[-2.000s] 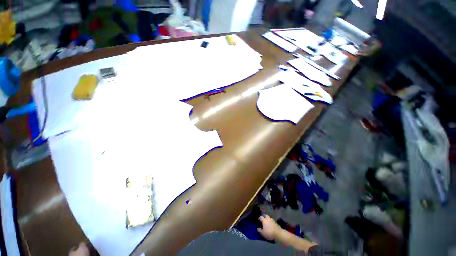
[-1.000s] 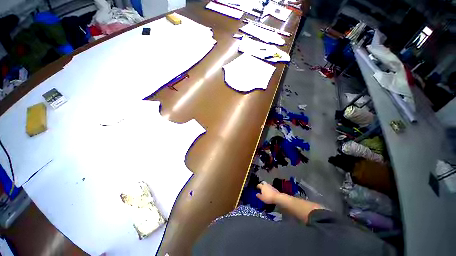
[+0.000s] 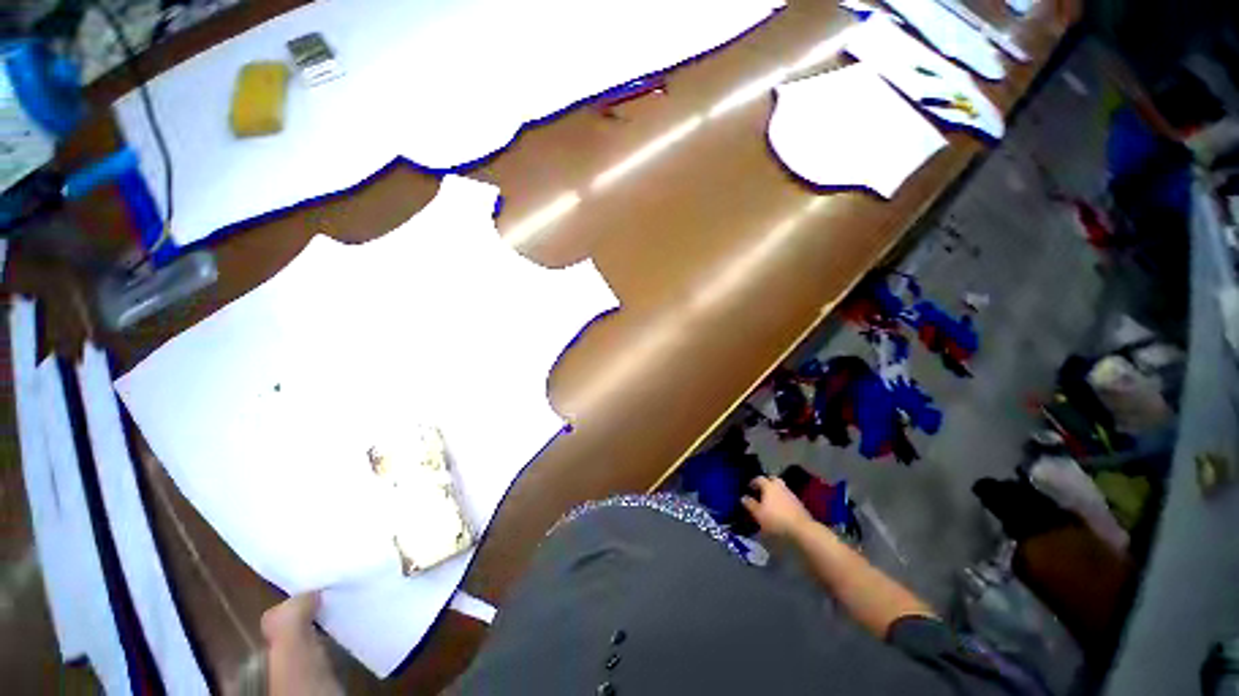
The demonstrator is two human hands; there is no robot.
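A white-topped, blue-edged cut panel [image 3: 353,313] lies on the brown table, apart from the larger lay [image 3: 449,82] behind it. My left hand [image 3: 296,642], cut off by the bottom edge, grips the panel's near left edge. A pale, blotchy yellow block [image 3: 432,510] rests on the panel. My right hand [image 3: 775,506] hangs beyond the table edge over the floor scraps; its fingers are curled, and whether it holds anything is unclear. The blue-and-white cutting machine [image 3: 38,102] stands at the left, its base plate [image 3: 156,288] on the table.
A yellow weight [image 3: 258,99] and a small grey weight [image 3: 313,57] sit on the lay. Long cut strips [image 3: 68,503] lie at the left. A red tool [image 3: 633,98] and another panel [image 3: 853,133] lie on the table [image 3: 679,272]. Scraps [image 3: 876,401] cover the floor at right.
The near panel has come away from the lay, with brown table now showing between them. My left hand has come into view at its edge. The machine shows again at the left.
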